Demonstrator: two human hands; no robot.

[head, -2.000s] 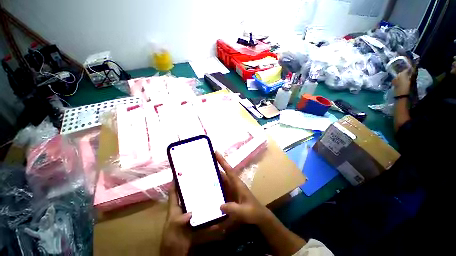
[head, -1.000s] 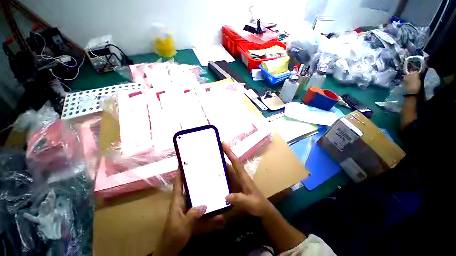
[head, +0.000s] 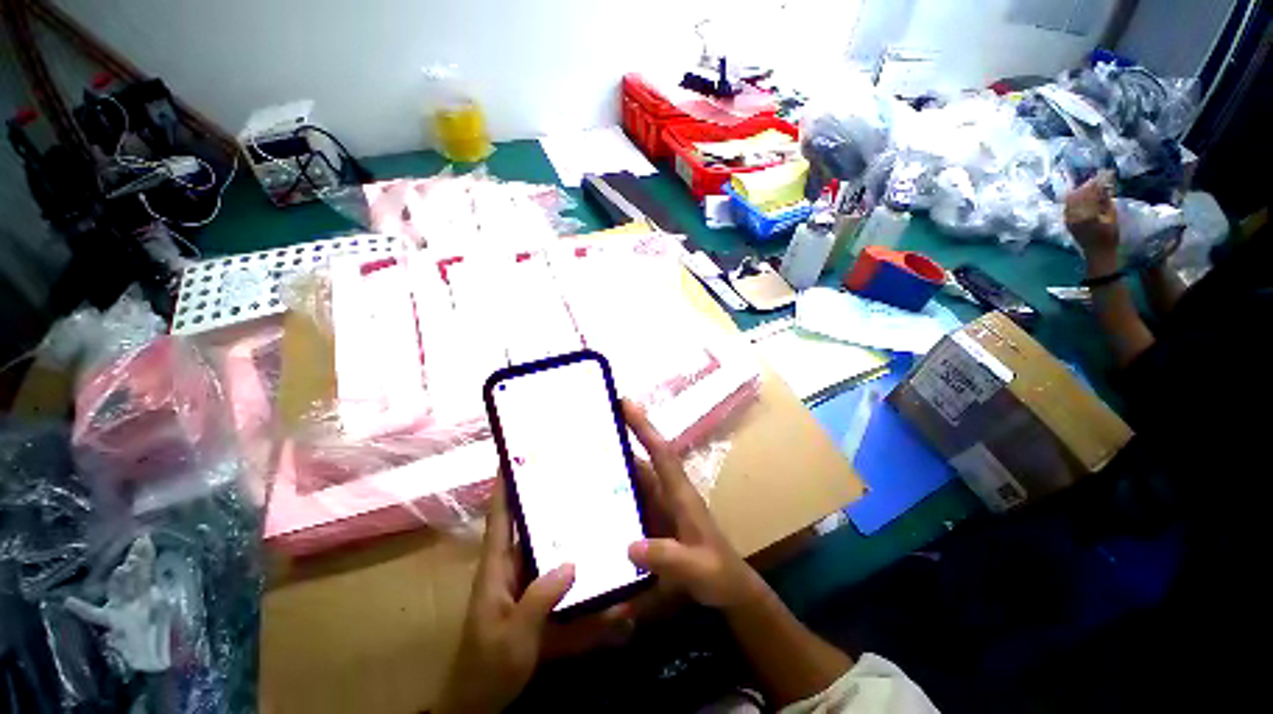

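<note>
A smartphone (head: 570,474) with a dark frame and a bright white screen is held upright in front of the stack. My left hand (head: 505,614) grips its lower left side, with the thumb at the screen's bottom edge. My right hand (head: 687,537) grips its lower right side, with the thumb at the screen's lower right. Behind it, pink foam packs (head: 374,505) in crinkled clear film lie on a cardboard sheet (head: 366,635). Glare whitens their tops. The screen's content is too bright to read.
White perforated tray (head: 231,289) behind left. Bagged pink pieces (head: 140,405) and dark plastic wrap at left. Small carton (head: 1012,412) on a blue folder (head: 894,467) at right. Bottles (head: 810,251), an orange-blue ring (head: 895,276) and red bins (head: 726,151) behind. Another person's hand (head: 1093,221) by bagged parts (head: 977,154).
The phone and both hands have shifted slightly right and up since the first frame. The other person's hand has moved left and no longer shows the white ring it held.
</note>
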